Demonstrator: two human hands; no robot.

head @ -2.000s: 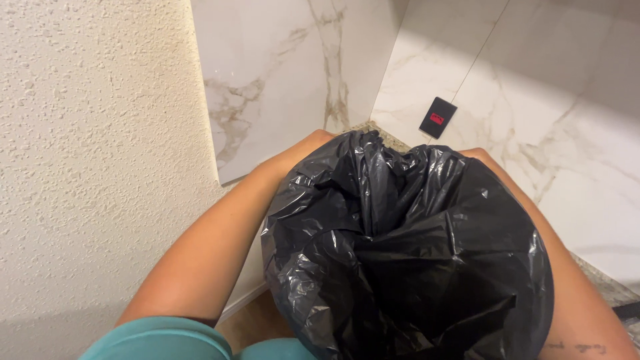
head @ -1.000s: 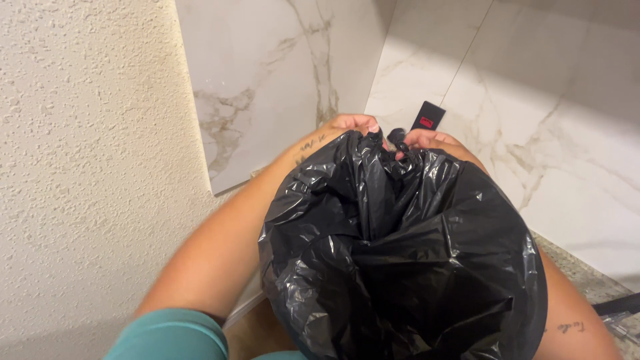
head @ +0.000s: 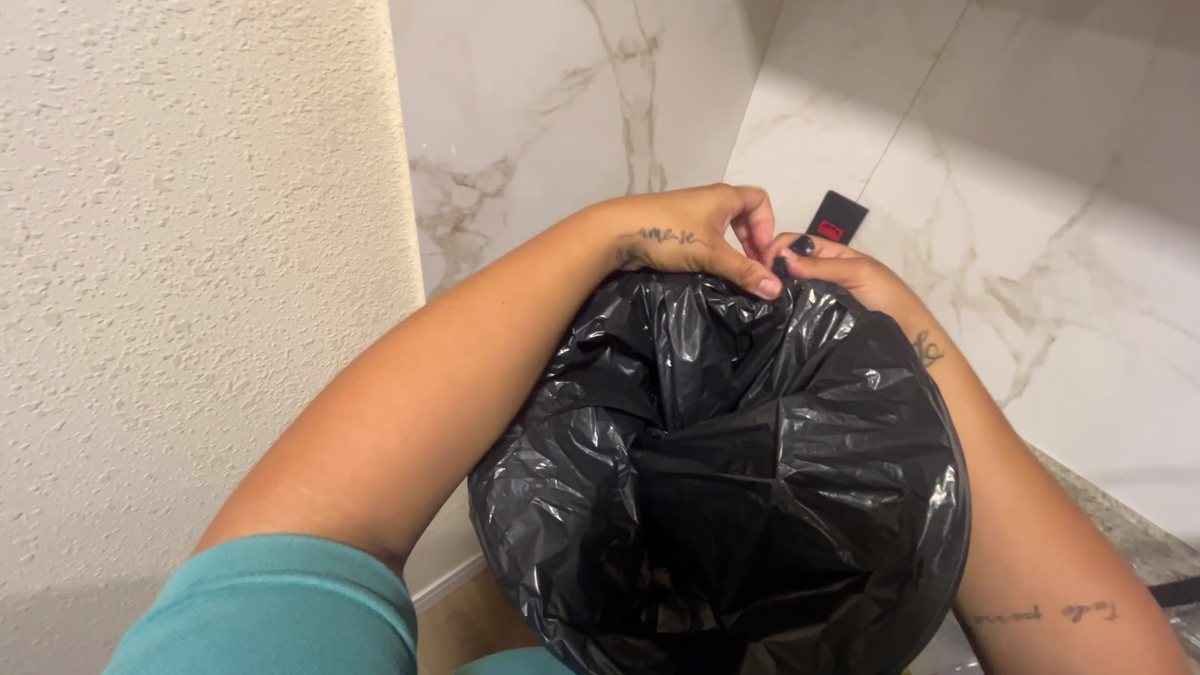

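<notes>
A glossy black plastic bag (head: 750,450) lines a round bin held between my forearms; the bag is folded over its rim and its inside is dark and creased. My left hand (head: 708,234) curls over the far edge, thumb and fingertips at the gathered plastic. Close beside it, my right hand (head: 848,267) pinches a small twisted piece of the bag between thumb and finger. The fingertips of both hands nearly meet there. Most of the bin itself is hidden under the plastic and my arms.
A textured cream wall (head: 197,234) stands at the left. Marble-patterned panels (head: 534,122) meet in a corner beyond the bin. A black rectangular item with a red mark (head: 837,217) is just behind my right hand. A speckled stone edge (head: 1116,516) shows at lower right.
Both hands, mostly hidden behind the bag at first, have come up and together at its far edge. Plastic is now gathered between their fingers.
</notes>
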